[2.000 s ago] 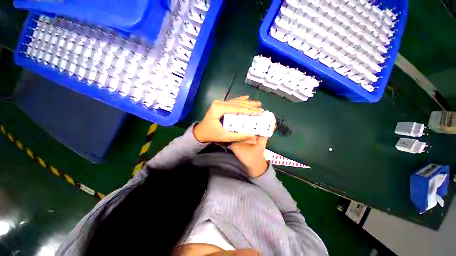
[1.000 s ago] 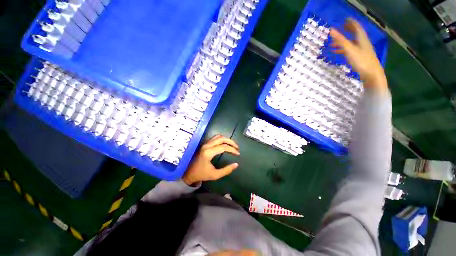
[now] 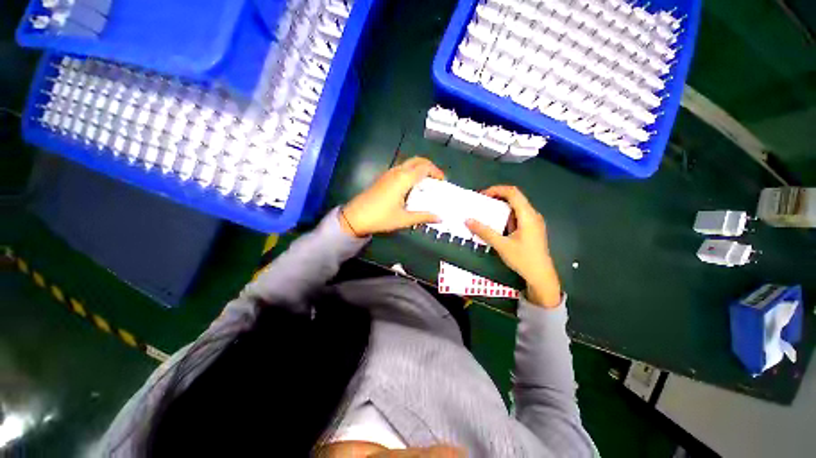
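Note:
A row of white power adapters (image 3: 458, 207) is held side by side as one slab, pins pointing toward my body. My left hand (image 3: 391, 199) grips its left end and my right hand (image 3: 523, 234) grips its right end. A second group of white adapters (image 3: 481, 137) stands on the dark green bench mat just beyond the held row, beside the right blue tray (image 3: 573, 134). The right tray holds many rows of adapters, pins up.
The lower left blue tray (image 3: 161, 194) holds rows of adapters, with another blue tray (image 3: 152, 52) on top. Near the bench edge lies a white sheet with red marks (image 3: 474, 283). At right are two loose adapters (image 3: 721, 223), a bottle (image 3: 789, 207) and a blue tissue box (image 3: 754, 333).
My right hand has come back from over the right tray to the bench front. Both hands now hold a row of adapters; one second ago my left hand was empty on the mat.

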